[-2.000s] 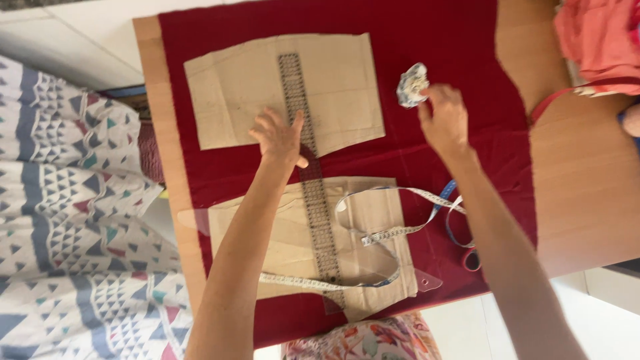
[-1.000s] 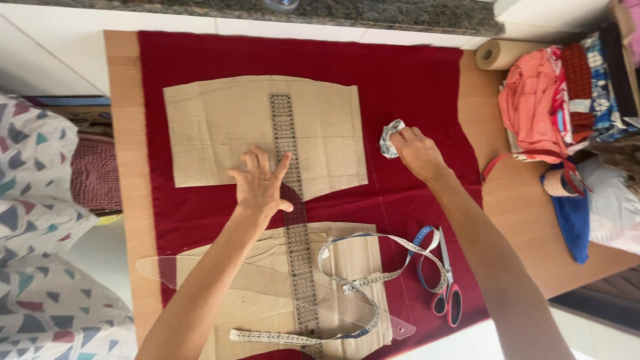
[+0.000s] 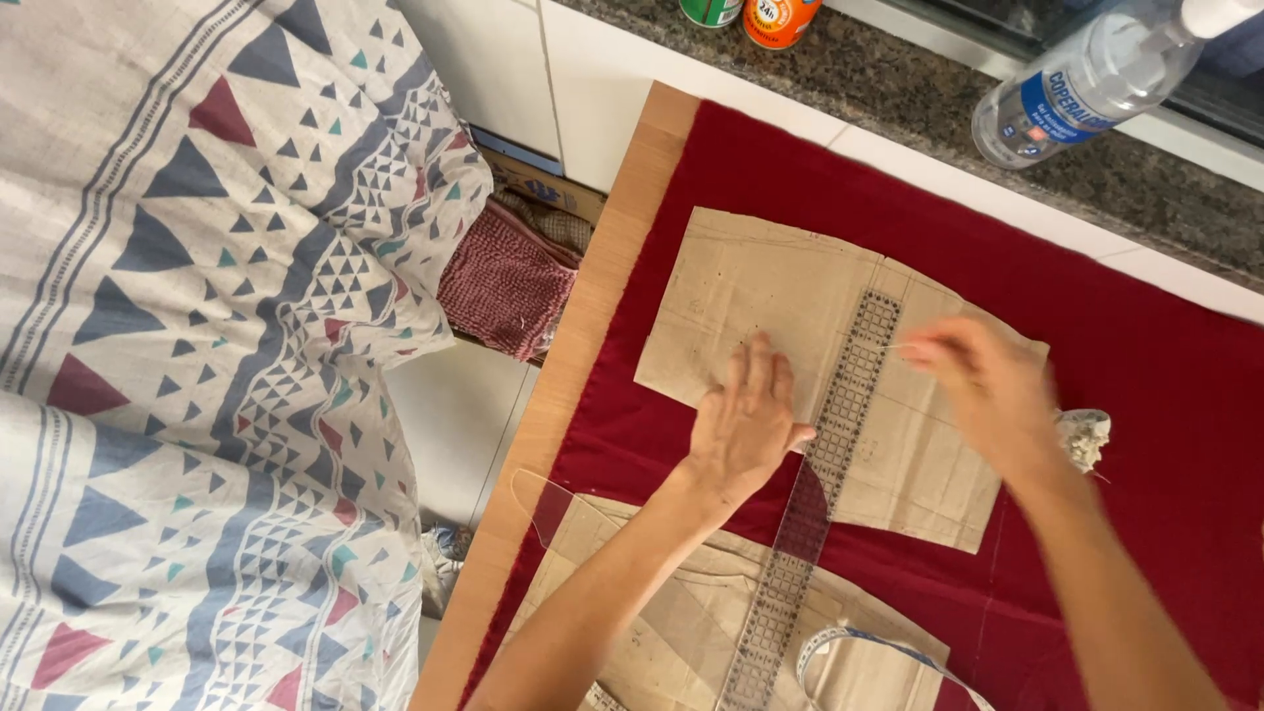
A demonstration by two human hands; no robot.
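My left hand lies flat with its fingers on the upper brown paper pattern piece, its thumb by the edge of a clear quilting ruler. Blurred, my right hand is over the right part of that piece, a thin pin pinched at its fingertips. Just right of the right wrist, a small pincushion rests on dark red fabric. Below, the ruler crosses a second paper pattern piece, where a measuring tape curls. A clear curved ruler lies partly under my left forearm.
A patterned curtain hangs left of the wooden table's edge. Behind the table, a granite sill bears a clear plastic bottle, an orange can and a green can. A dark pink textile lies below table level.
My right hand has left the pincushion and moved left over the upper pattern piece, with a pin now visible. My left hand stays beside the ruler. The view has turned toward the curtain.
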